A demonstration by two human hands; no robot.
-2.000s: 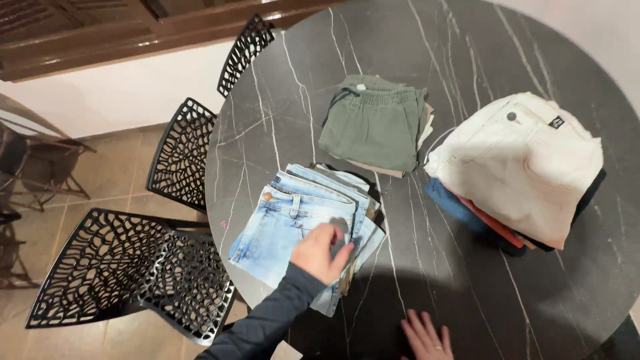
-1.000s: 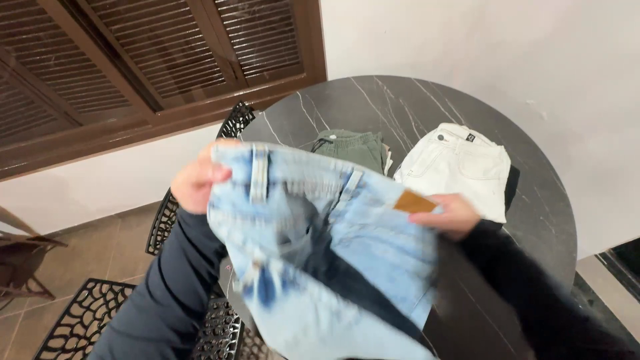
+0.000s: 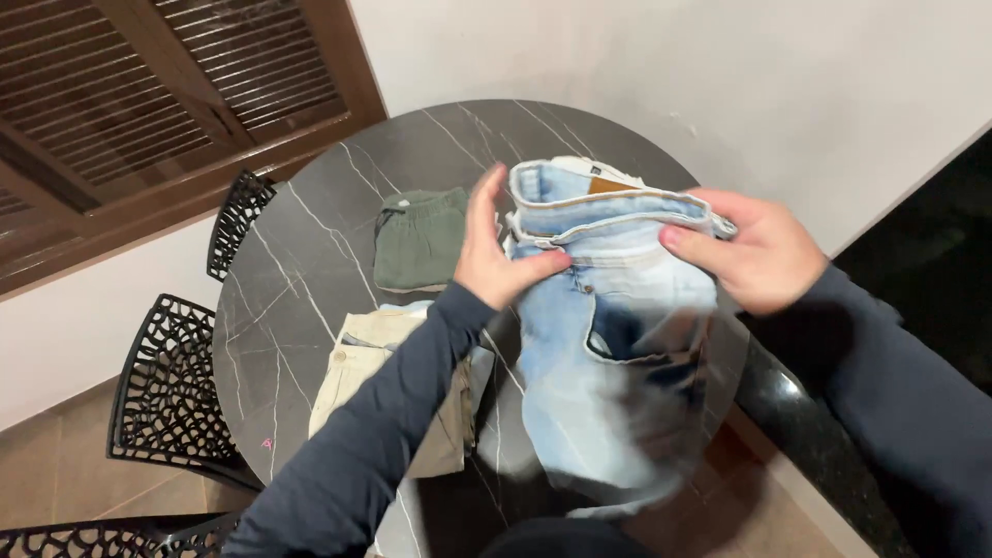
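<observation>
A pair of light-blue denim jeans [image 3: 620, 372] hangs, folded lengthwise, between my hands in the middle right of the head view. My left hand [image 3: 504, 248] holds the left side of its waistband, thumb on the front and fingers raised. My right hand [image 3: 752, 248] pinches the right end of the waistband between thumb and fingers. A brown leather patch [image 3: 612, 186] shows inside the back waistband. The lower legs are blurred.
Green folded trousers [image 3: 422, 240] and a pile topped by beige trousers [image 3: 356, 364] lie on the round dark marble-look table [image 3: 287, 240]. White trousers [image 3: 593, 167] show partly behind the jeans. Black openwork chairs [image 3: 167, 387] stand at left.
The jeans lay on the left pile two seconds ago; both hands now hold them up. Since one second ago they have been folded lengthwise and moved right. Beige trousers now show on that pile.
</observation>
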